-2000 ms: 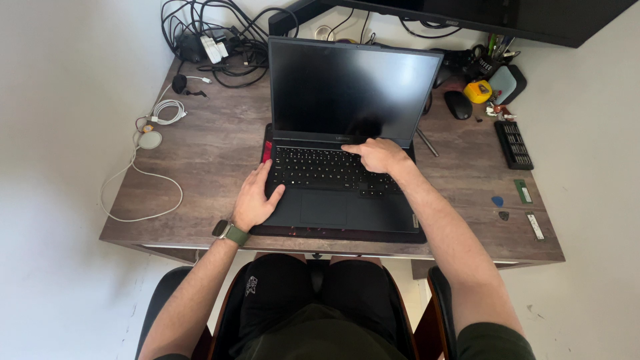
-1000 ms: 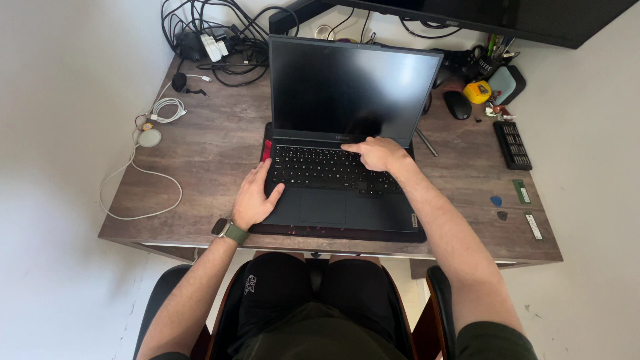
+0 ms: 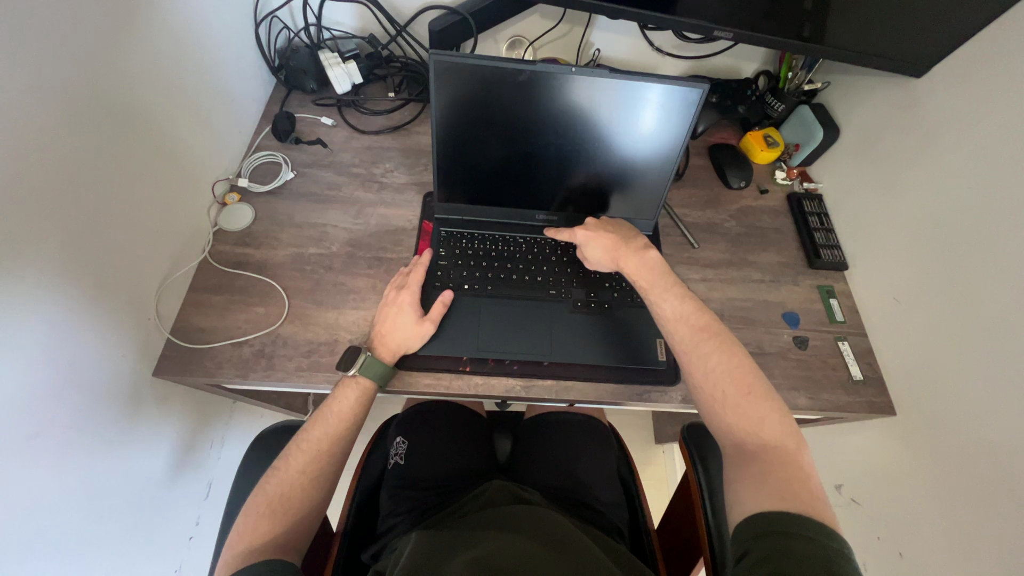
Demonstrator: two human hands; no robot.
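An open black Lenovo laptop (image 3: 512, 320) rests on a dark desk mat (image 3: 560, 370), its screen (image 3: 552, 136) dark. My left hand (image 3: 404, 310) lies on the laptop's left edge, fingers slightly spread, the thumb over the palm rest. My right hand (image 3: 604, 242) is above the keyboard (image 3: 512, 264), its index finger extended to the strip just below the screen hinge, at the power button area; the other fingers are curled. Neither hand holds anything. A metal screwdriver shaft or rod (image 3: 681, 226) lies just right of the hinge.
On the right are a mouse (image 3: 730, 166), yellow tape measure (image 3: 762, 146), screwdriver bit case (image 3: 817, 230), green memory module (image 3: 831, 305), M.2 drive (image 3: 850, 359) and two picks (image 3: 790, 320). White cables (image 3: 268, 172) and tangled black cables (image 3: 384, 96) lie left. A monitor (image 3: 800, 32) overhangs the back.
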